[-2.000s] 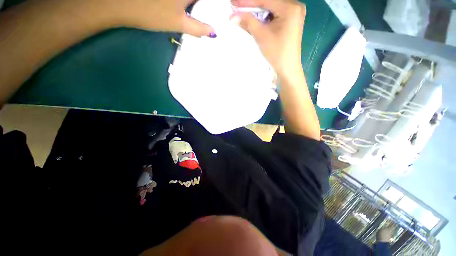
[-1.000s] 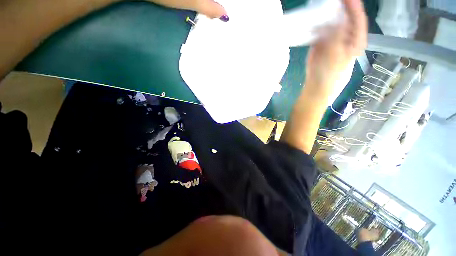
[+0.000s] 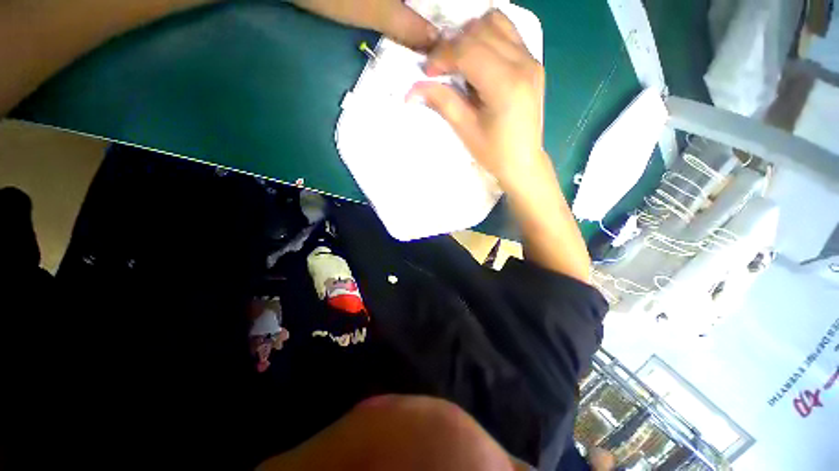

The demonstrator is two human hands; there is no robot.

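Observation:
A white hexagonal housing lies in front of me over the front edge of the green bench, its surface overexposed. A short yellow-tipped pin or lead sticks out at its upper left edge. My left hand holds the housing's upper part and is partly cut off by the top edge of the picture. My right hand rests on the housing with bent fingers, closed on a white cloth that hardly stands out from the white surface. The two hands are close together.
A second white hexagonal unit lies at the right of the green bench top, with a white cord. Looped white cables are beside a pale rail. A wire rack and part of another person's hand show at lower right.
My right hand, lifted to the right with the white cloth a second ago, is back on the housing beside my left hand. The housing appears slightly lower and further right than two seconds ago.

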